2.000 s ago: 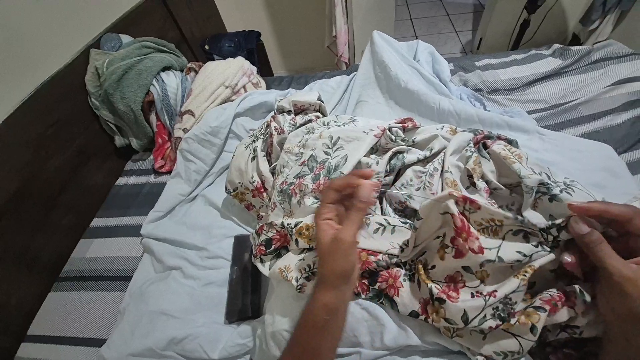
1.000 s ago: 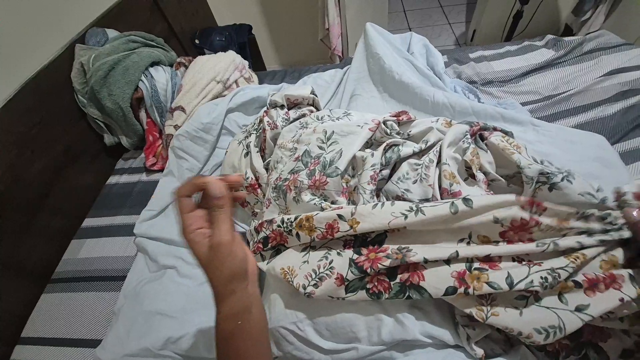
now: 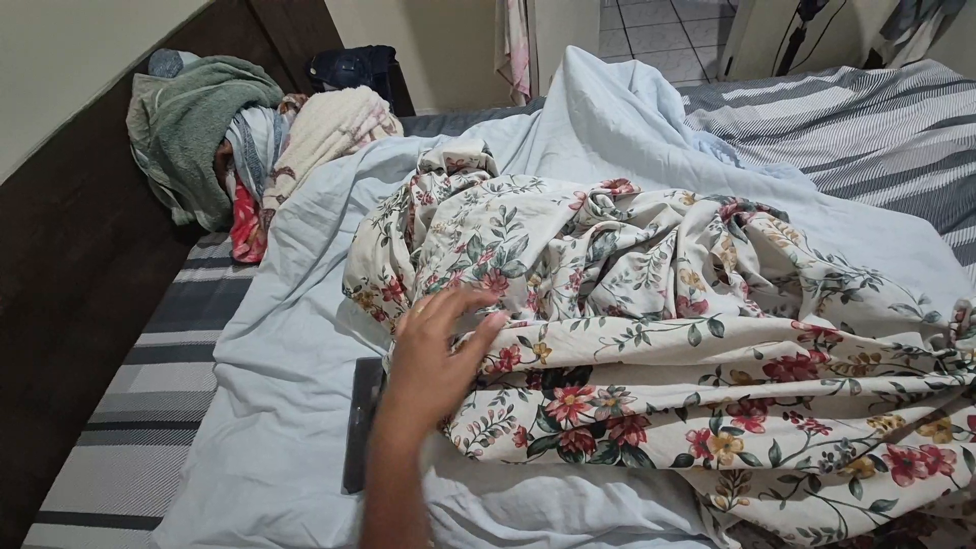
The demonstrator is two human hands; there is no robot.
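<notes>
A floral-print white fabric sheet [image 3: 595,412] lies bunched over a light blue sheet [image 3: 282,366] on the bed. Over the left part of the floral fabric is my left hand [image 3: 446,343], with thumb and fingers apart and nothing between them. Whether its fingertips touch the cloth is unclear. The floral fabric runs in long folds toward the right edge of the view, where my right hand is out of sight. A dark flat object [image 3: 361,427], partly covered by my left wrist, rests on the blue sheet.
Towels and blankets [image 3: 202,130] are piled at the upper left beside the dark headboard [image 3: 84,252]. Folded dark clothing [image 3: 352,72] sits behind them. Striped bedding [image 3: 862,130] shows at the upper right. A pink and white cloth [image 3: 515,53] hangs near the doorway.
The near part of the floral fabric has been drawn out toward the right. My left hand went left, off the fabric, and is now back over it. My right hand has left the view.
</notes>
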